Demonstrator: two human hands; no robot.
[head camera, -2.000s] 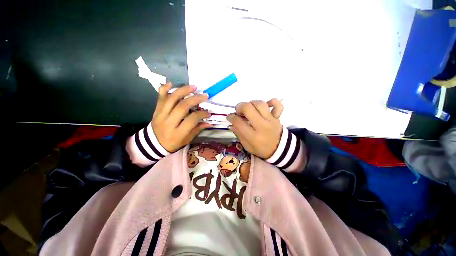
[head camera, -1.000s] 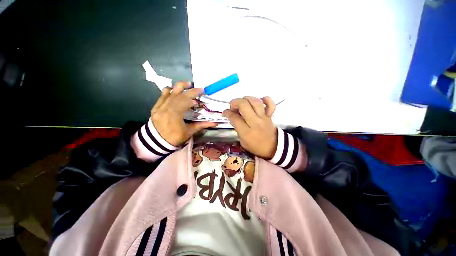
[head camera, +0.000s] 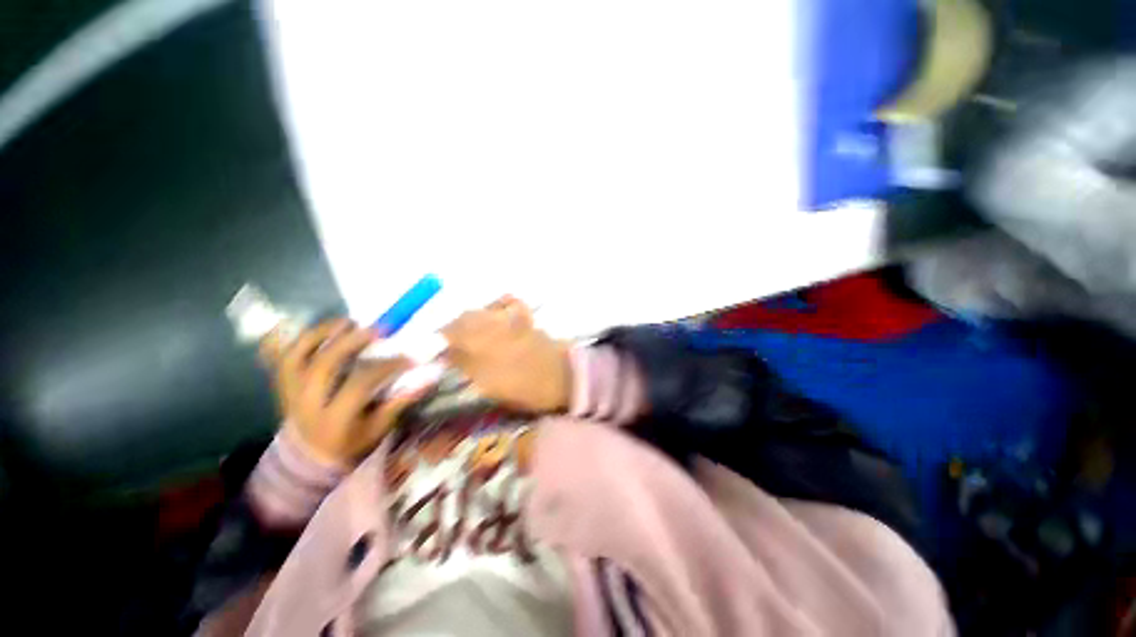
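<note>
The frame is blurred. A bright blue battery (head camera: 409, 306) sticks up and to the right from my left hand's fingertips, over the lower left corner of the white sheet. My left hand (head camera: 334, 386) is closed around a white housing (head camera: 421, 377) close to my body; most of the housing is hidden by my fingers. My right hand (head camera: 508, 358) is at the right side of the housing, its fingers bent against it. Wires cannot be made out clearly between the hands.
The white sheet (head camera: 561, 162) lies on the dark bench (head camera: 150, 249). A blue dispenser (head camera: 853, 100) with a yellowish tape roll (head camera: 953, 56) stands at the sheet's right edge. A whitish scrap (head camera: 254, 311) is beside my left hand. A grey sleeve-like shape (head camera: 1071, 168) is at the right.
The view has swung to the right and blurred, so the hands and sheet appear further left and the whole tape roll shows. The hands still hold the housing with the battery sticking out.
</note>
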